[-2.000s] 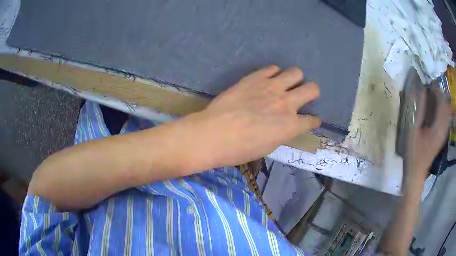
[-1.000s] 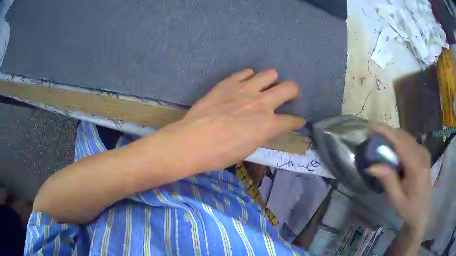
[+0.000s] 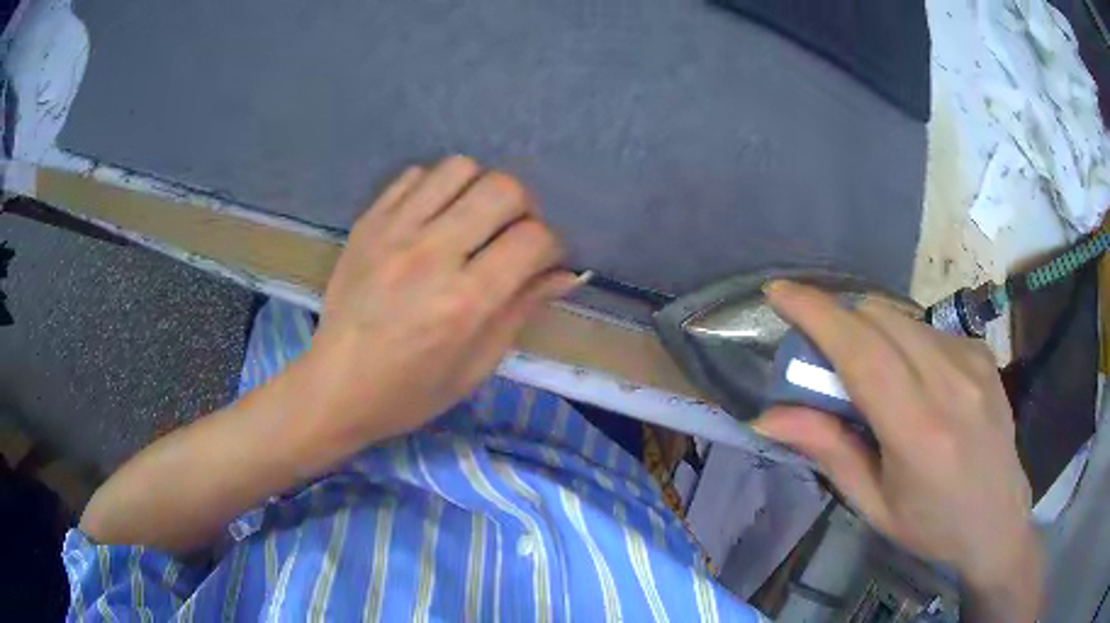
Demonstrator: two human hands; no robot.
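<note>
The grey cloth panel (image 3: 365, 97) lies flat across the table. The tan strip (image 3: 219, 236) runs along its near edge. A narrow dark folded band (image 3: 627, 292) shows between my left hand and the iron. My left hand (image 3: 450, 286) lies on the panel's near edge, its thumb and fingertips at the fold; the spot under it is hidden. My right hand (image 3: 907, 420) grips the steam iron (image 3: 730, 329), whose pointed tip faces left and rests on the panel's edge over the strip.
A near-black cloth piece (image 3: 852, 43) lies at the far side. White scraps (image 3: 1035, 110) are heaped at the far right. The iron's green hose (image 3: 1065, 265) runs off right above the dark iron rest (image 3: 1059, 365). The white table cover (image 3: 596, 387) shows along the near edge.
My right hand has taken the iron from the right end and brought it left onto the panel's near edge. My left hand has moved left along the edge.
</note>
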